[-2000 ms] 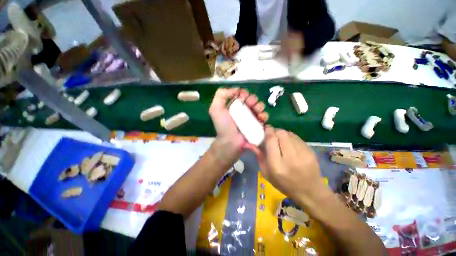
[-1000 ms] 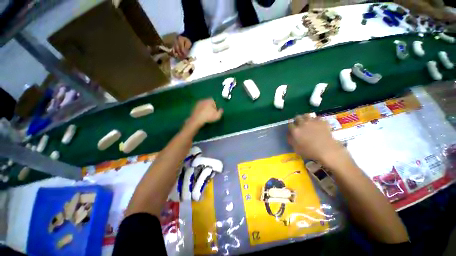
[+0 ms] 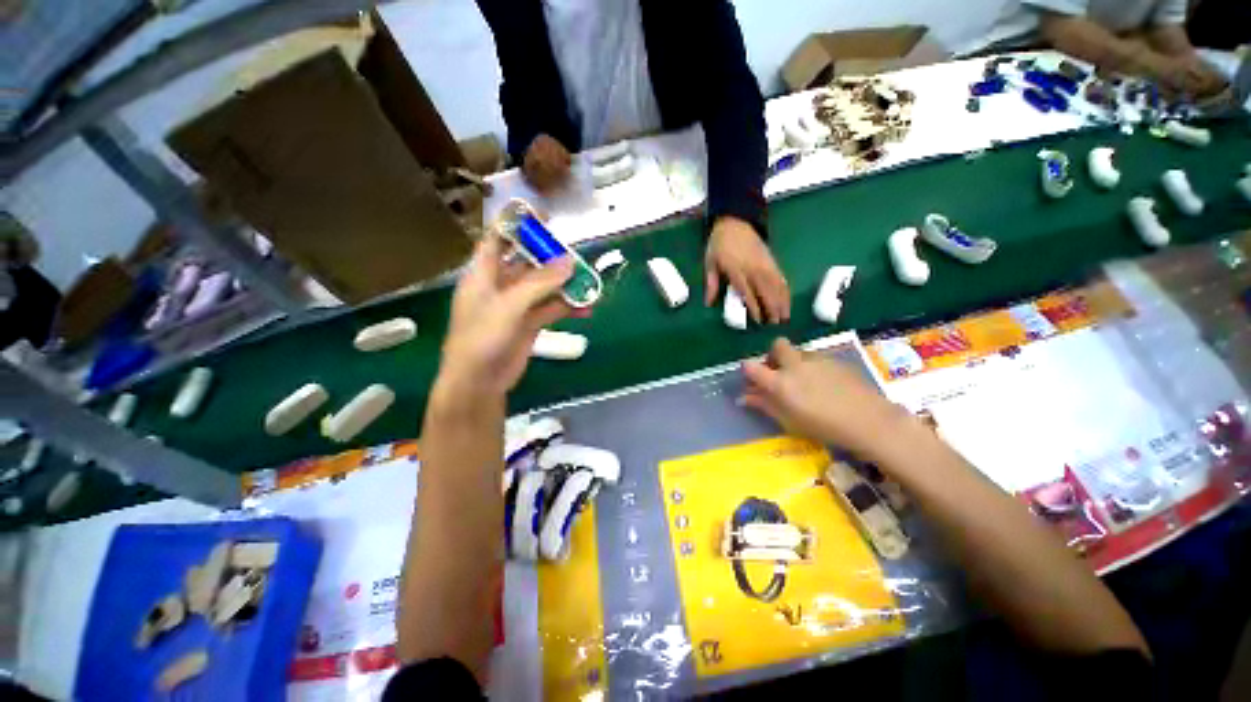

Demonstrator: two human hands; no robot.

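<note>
My left hand (image 3: 501,309) holds an open white housing (image 3: 549,255) above the conveyor, its open side showing a blue battery and a green board at the lower end. My right hand (image 3: 803,395) is over the near belt edge with bent fingers; no part shows in it, but its inner side is hidden. Several open housings (image 3: 556,501) lie clustered at the mat's left. A beige part (image 3: 766,543) lies on the mat's yellow square, and beige parts (image 3: 867,507) lie beside my right forearm.
The green conveyor (image 3: 453,370) carries scattered white and beige pieces. Another person's hand (image 3: 745,269) reaches onto it, at a white piece. A blue bin (image 3: 110,617) with tan pieces stands at the left. A metal frame (image 3: 192,220) and cardboard box (image 3: 316,165) stand behind.
My left hand, open-housing in grip, has risen from the belt. My right hand has shifted left and down. A white closed piece now lies beside my left wrist. The other person's hand has reached in.
</note>
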